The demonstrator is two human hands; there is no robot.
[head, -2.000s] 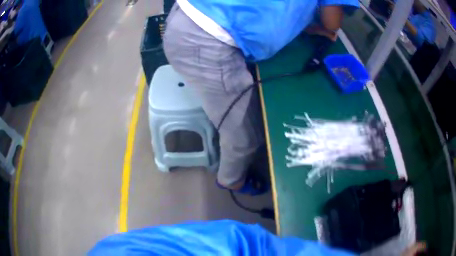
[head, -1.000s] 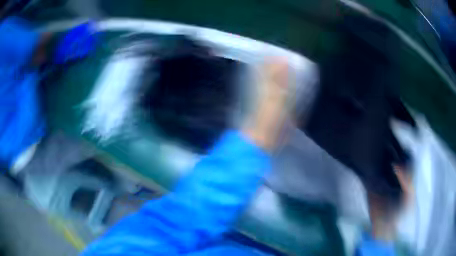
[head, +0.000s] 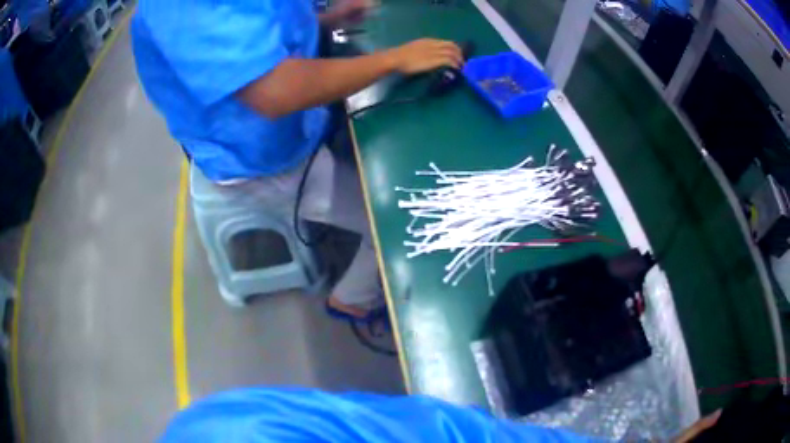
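Observation:
A black plastic housing [head: 567,333] stands on bubble wrap [head: 663,346] on the green bench, at the lower right. A loose bunch of white sleeved lead wires [head: 494,208] with dark, metallic ends lies beyond it. My left sleeve runs along the bottom edge. Part of a hand, which looks like my left hand [head: 706,425], shows at the bottom right, mostly cut off; its grip is hidden. A dark object [head: 755,420] with a red wire above it is beside that hand, cut by the edge. My right hand is out of the picture.
A person in a blue smock [head: 234,78] sits on a pale stool [head: 251,247] at the bench's far part, one hand near a blue parts bin [head: 508,84]. Grey posts rise behind the bench. A yellow-lined floor [head: 104,260] lies left.
The view swung right along the bench, then back. The other person, earlier leaning over the bench off the stool, now sits on it. Both my hands showed, blurred, one second ago.

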